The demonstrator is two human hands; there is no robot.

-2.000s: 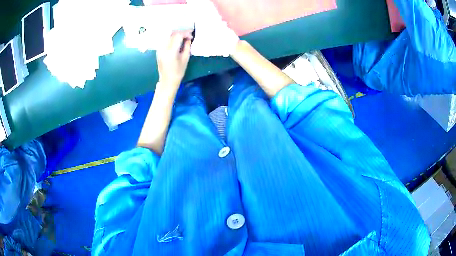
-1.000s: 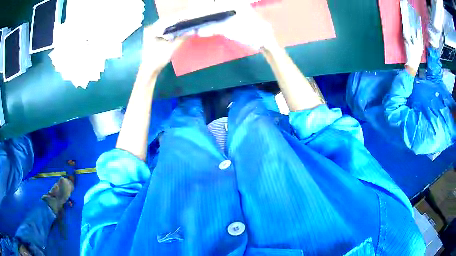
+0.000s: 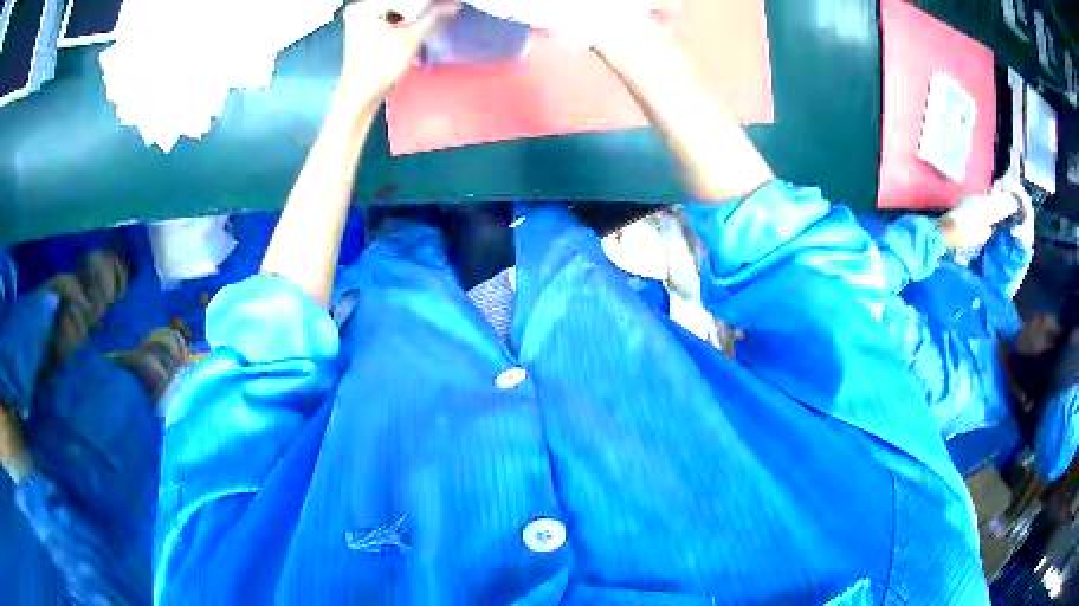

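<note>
A flat grey-violet piece (image 3: 477,38) lies or is held over the pink mat (image 3: 580,101) at the top edge, between my hands. A bright white strip adjoins its upper side; whether this is film or paper I cannot tell. My left hand (image 3: 385,45) is at its left end with fingers bent. My right hand (image 3: 621,26) is at its right end, washed out by glare. Both hands are partly cut off by the top edge. A fanned pile of white sheets (image 3: 195,59) lies left of the mat.
White-framed dark trays (image 3: 38,53) stand at the far left of the green bench (image 3: 278,178). At right, a neighbour's pink mat (image 3: 917,71) holds a white printed item (image 3: 948,126); that person's hands (image 3: 988,219) are beside it. A carton with white material (image 3: 669,255) is below the bench edge.
The dark slab held tilted between my hands now shows as a grey piece, partly out at the top. The view has shifted. The neighbour's hands have moved back from their mat.
</note>
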